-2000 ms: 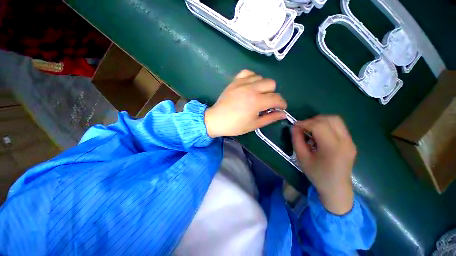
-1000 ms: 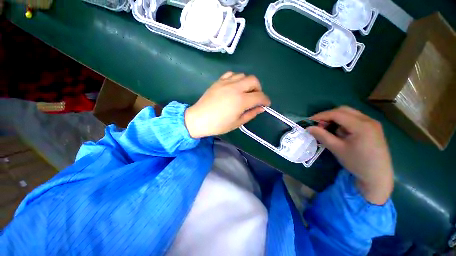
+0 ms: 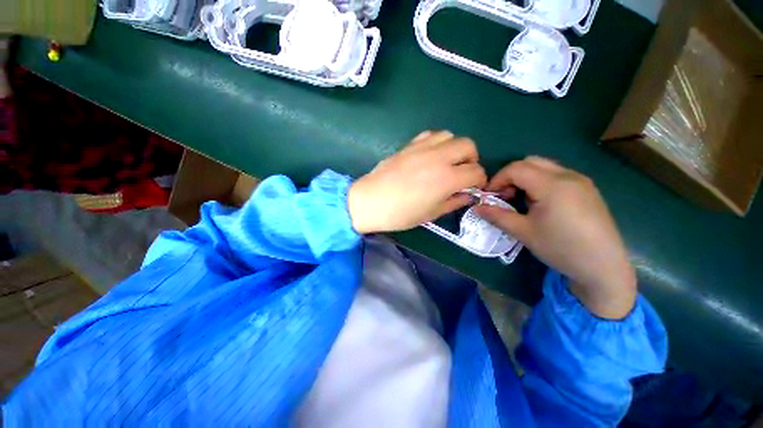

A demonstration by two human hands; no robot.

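Note:
A white plastic frame (image 3: 485, 236) lies at the bench's near edge, its round disc and squared tab towards the right. My left hand (image 3: 418, 185) covers much of its loop and pinches the far rail. My right hand (image 3: 562, 219) is beside it, thumb and forefinger pinched at the same rail near the disc, close to my left fingertips. Whether a small insert is between the right fingertips is hidden.
Stacked white frames (image 3: 314, 38) lie ahead at the left. Two overlapping frames (image 3: 535, 58) lie ahead at the right. An open cardboard box (image 3: 629, 125) with clear strips inside stands on the green bench (image 3: 376, 104) at the right. A floor carton (image 3: 197, 185) is below the edge.
My right hand has moved left from the tab end to the rail beside my left fingers. My left hand has shifted right along the rail, covering more of the loop. The view has shifted.

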